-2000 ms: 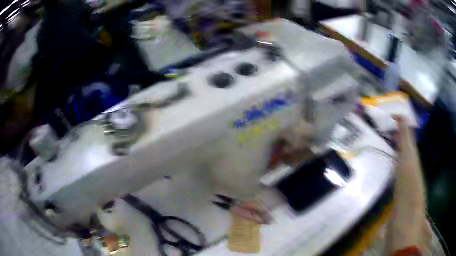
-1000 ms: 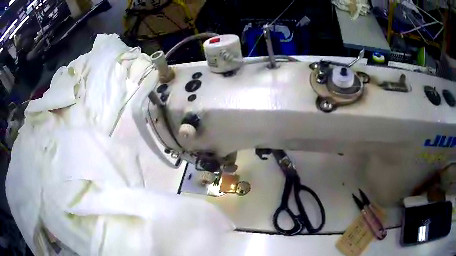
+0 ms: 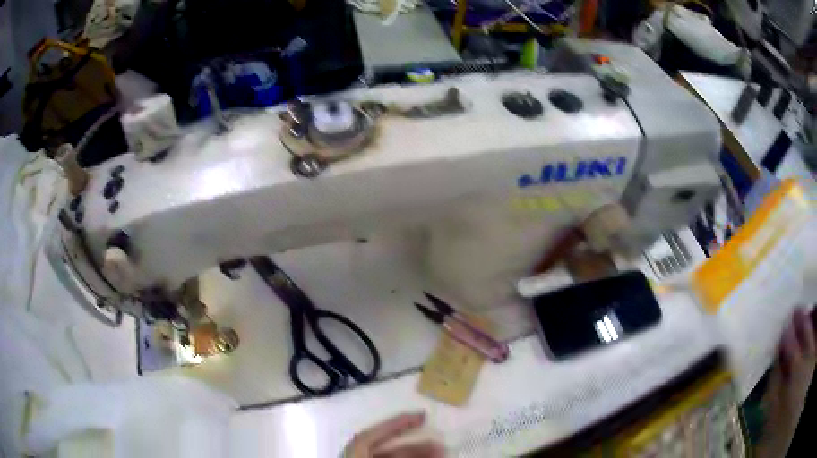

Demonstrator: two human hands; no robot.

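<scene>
A white paper sheet or booklet with an orange-yellow band is tilted at the right. My right hand is at the right edge, its fingers on the paper's lower side, blurred and partly cut off. My left hand is at the bottom centre over the table's front edge, empty, fingers loosely extended, cut off by the frame. Black shears lie on the machine bed. Pink-handled snips lie across a tan tag.
The white JUKI machine arm spans the view. A black smartphone lies right of the tag. White cloth is heaped at left. A printed ruler runs along the front edge; a yellow-edged patterned board is at lower right.
The view has swung right since one second ago. The paper, at the back right two seconds ago, is now closer with my right hand. My left hand has come into view.
</scene>
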